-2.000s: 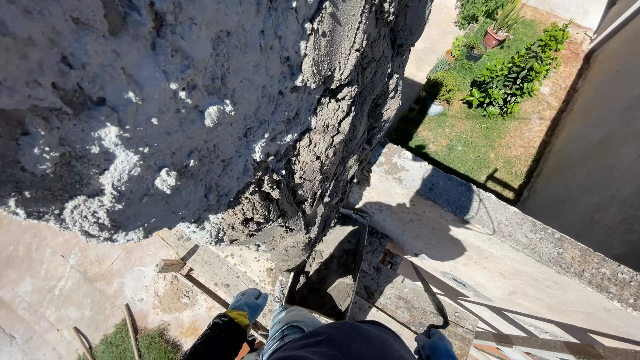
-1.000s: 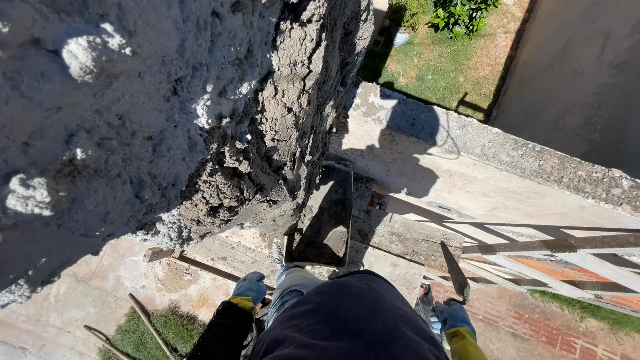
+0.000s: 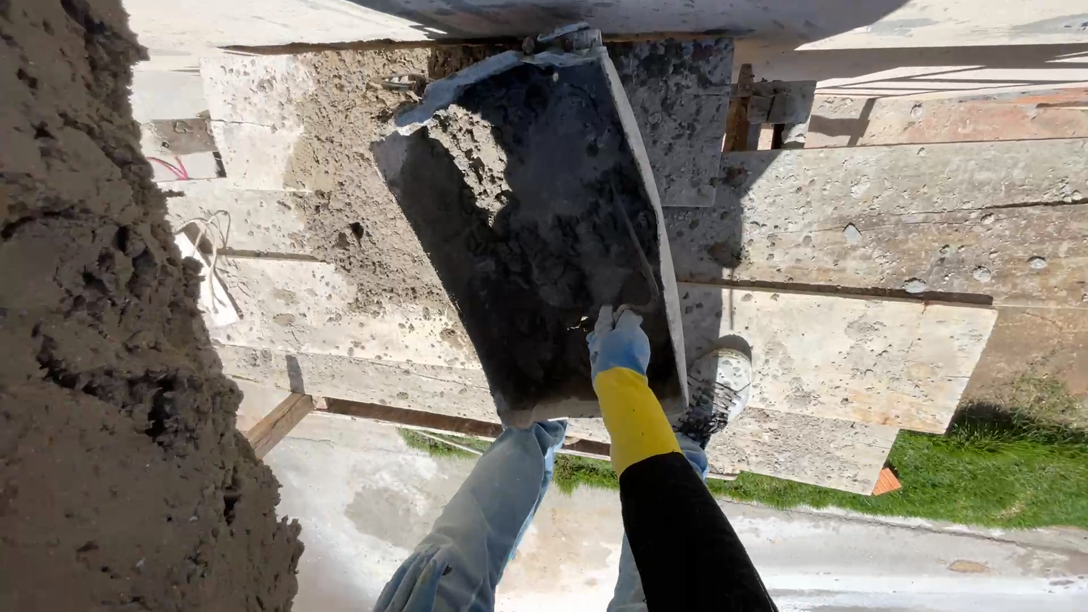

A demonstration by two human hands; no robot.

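Observation:
My right hand (image 3: pixel 620 340), in a blue glove with a yellow cuff, reaches down into a mortar tub (image 3: pixel 643 183). It is closed on the handle of a trowel (image 3: pixel 633 234), whose dark blade lies against the mortar, hard to make out in shadow. Wet grey mortar (image 3: pixel 544 246) spreads over the tub's bottom, with one sunlit patch near the far left corner. At the bottom edge, what looks like my left hand (image 3: pixel 422 582) in a bluish glove rests on my jeans at the knee; its fingers are unclear.
The tub stands on scaffold planks (image 3: pixel 833 340) spattered with mortar. A rough mortar-covered wall (image 3: pixel 110 382) rises close at the left. My shoe (image 3: pixel 722 382) is just right of the tub. Beyond the planks' near edge, grass (image 3: pixel 1003 484) and paving (image 3: pixel 850 552) lie lower down.
The view has swung down and closer to the tub. My right hand, which held the trowel out to the right of my body, is now inside the tub with it.

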